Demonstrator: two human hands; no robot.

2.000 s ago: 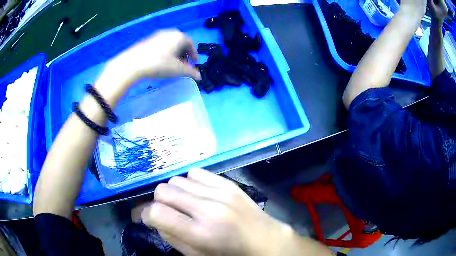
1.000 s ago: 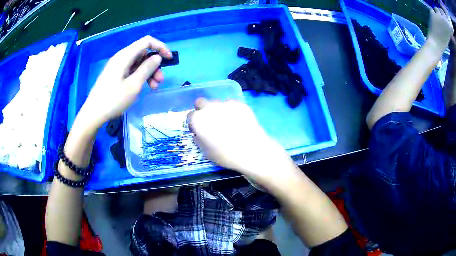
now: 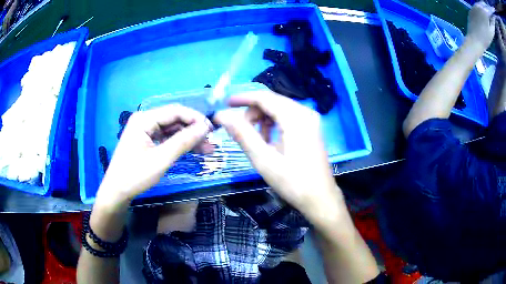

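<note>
My left hand (image 3: 152, 147) and my right hand (image 3: 291, 144) meet fingertip to fingertip over the clear parts box (image 3: 166, 100). My left fingertips pinch a black plastic housing (image 3: 211, 117), mostly hidden by the fingers. A blurred white lead (image 3: 236, 64) slants up and away from my right fingertips, close to the housing; whether it is in the hole is hidden. White-and-blue leads (image 3: 222, 158) lie in the box, partly behind my hands. The box stands in the large blue parts tray (image 3: 161, 47). A heap of black housings (image 3: 302, 69) lies at the tray's right.
A blue tray of white parts (image 3: 33, 116) stands at the left. A green conveyor belt (image 3: 116, 14) with thin leads runs beyond. At the right, a person's arm (image 3: 444, 83) reaches over another blue tray (image 3: 402, 83). Red stools (image 3: 58, 249) are below.
My left hand has moved down and right with the housing. My right hand has lifted from the leads and met it, now with a white lead at its fingertips.
</note>
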